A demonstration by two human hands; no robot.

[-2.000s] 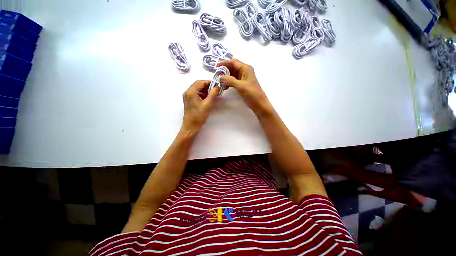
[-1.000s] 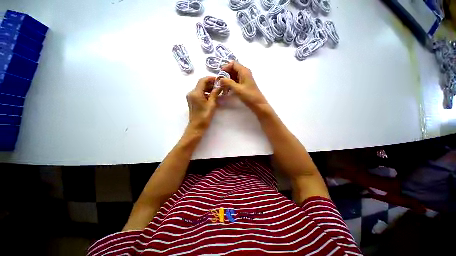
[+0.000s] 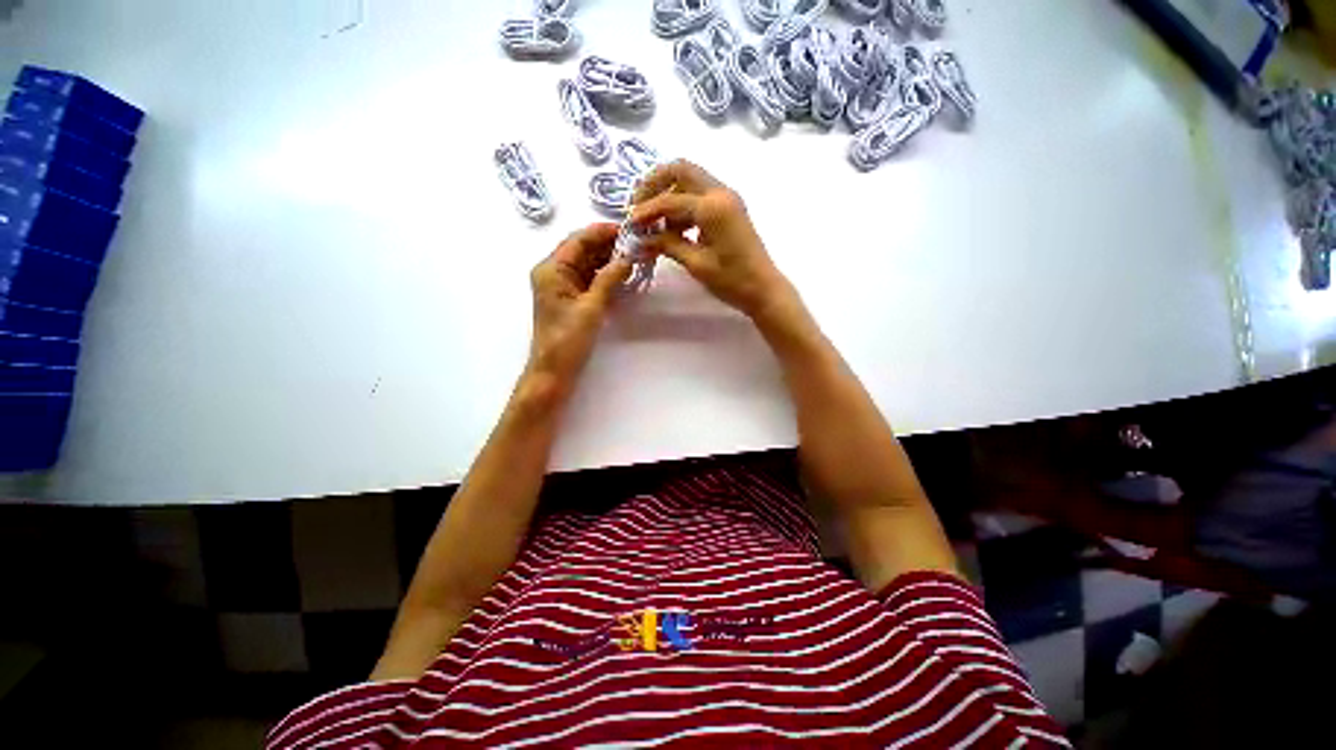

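Note:
A small white cable bundle is between my two hands, a little above the table near its middle. My left hand grips its lower left side between thumb and fingers. My right hand pinches at its upper right side, fingertips together. The fingers hide much of the bundle, and I cannot tell whether a tie is around it. A loose coiled cable lies just behind my fingers, partly covered.
Loose coiled cables lie beyond my hands on the white table. A pile of them is at the far side. Blue boxes stand at the left. A greyer cable heap and a person's arm are at the right.
The bundle showed as an open oval loop two seconds ago; now it looks narrower, with strands hanging below the fingers. My right fingertips have shifted slightly upward on it.

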